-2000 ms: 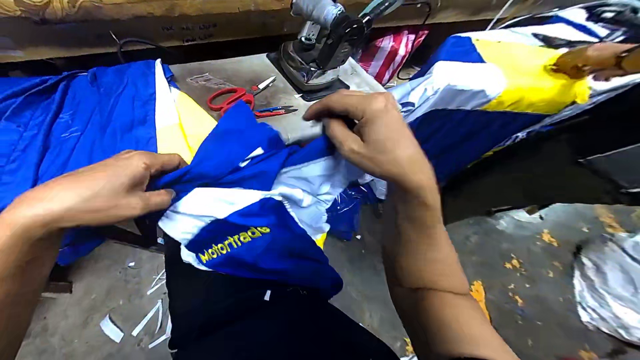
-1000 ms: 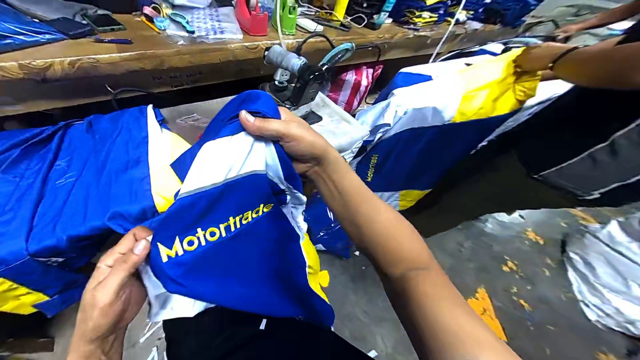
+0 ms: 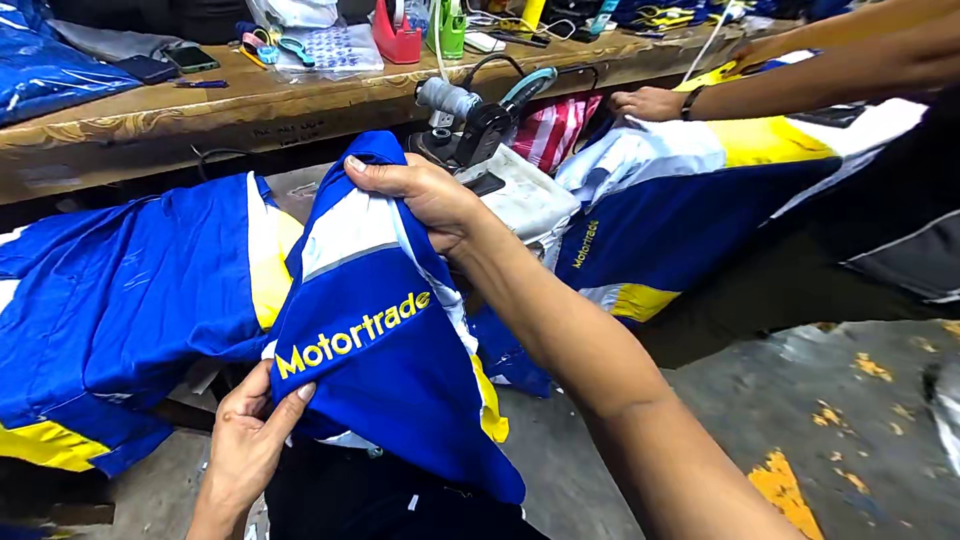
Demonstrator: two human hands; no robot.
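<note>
Between my hands a blue garment piece (image 3: 405, 375) with white and yellow panels and yellow lettering is stretched over my lap. My left hand (image 3: 259, 420) pinches its lower left edge beside the start of the lettering, thumb on top. Higher up, my right hand (image 3: 427, 191) grips the bunched upper edge, its thumb over the cloth. More blue, white and yellow fabric (image 3: 142, 292) lies to the left. Just beyond my right hand stands a small machine (image 3: 480, 127) with a grey thread cone (image 3: 448, 97), on a pale worktop (image 3: 525, 199).
A co-worker's hands and forearms (image 3: 795, 86) are over another blue, white and yellow garment (image 3: 675, 202) at the right. A wooden table (image 3: 225, 101) across the back holds a phone (image 3: 191, 58), a red tape dispenser (image 3: 396, 34), small scissors (image 3: 296, 51) and plastic bags. Scraps lie on the floor.
The garment piece, bunched two seconds ago, is now raised and spread with its lettering in full view. The co-worker's hand has moved left along the other garment. The view has tilted up, showing the back table.
</note>
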